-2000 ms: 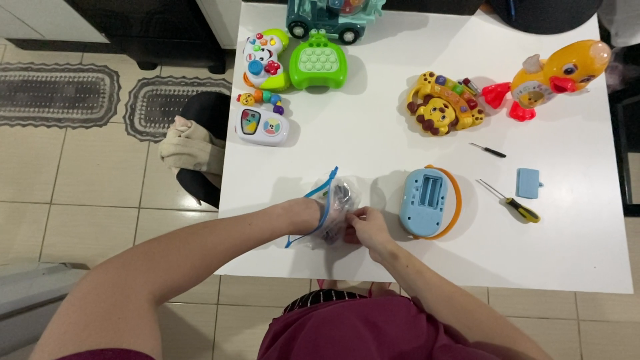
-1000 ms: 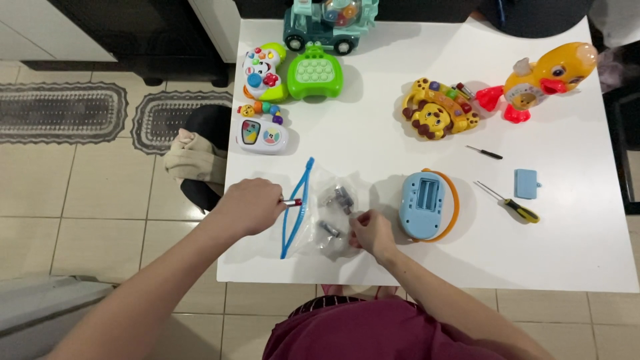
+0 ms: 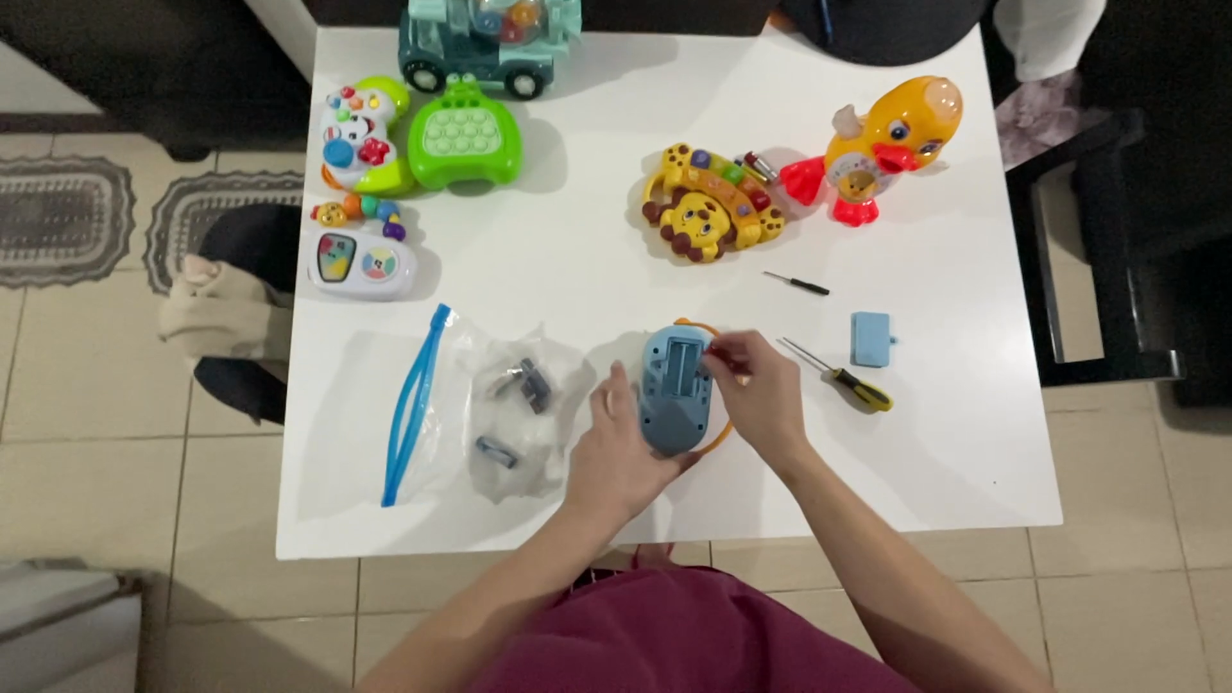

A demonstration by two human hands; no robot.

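A blue toy with an orange rim [image 3: 674, 423] lies on the white table, its battery compartment facing up and uncovered. My left hand [image 3: 621, 448] grips its lower left side. My right hand [image 3: 760, 385] holds a small battery, mostly hidden by the fingers, at the compartment's upper right edge. Left of the toy lies a clear zip bag [image 3: 452, 385] with a blue closure and several batteries inside. To the right are a yellow-and-black screwdriver [image 3: 861, 389], a small black screwdriver [image 3: 807, 285] and a light blue battery cover [image 3: 870, 339].
Behind the toy sit a yellow lion toy [image 3: 701, 221] with batteries beside it and an orange duck toy [image 3: 890, 135]. At the back left are a green pop-it toy [image 3: 464, 144], a toy truck [image 3: 481, 58], a puppy toy [image 3: 366, 144] and a white toy phone [image 3: 366, 265].
My left hand has left the zip bag, where it was drawing out a battery, and moved right onto the blue toy. My right hand has moved from the bag to the toy's battery compartment.
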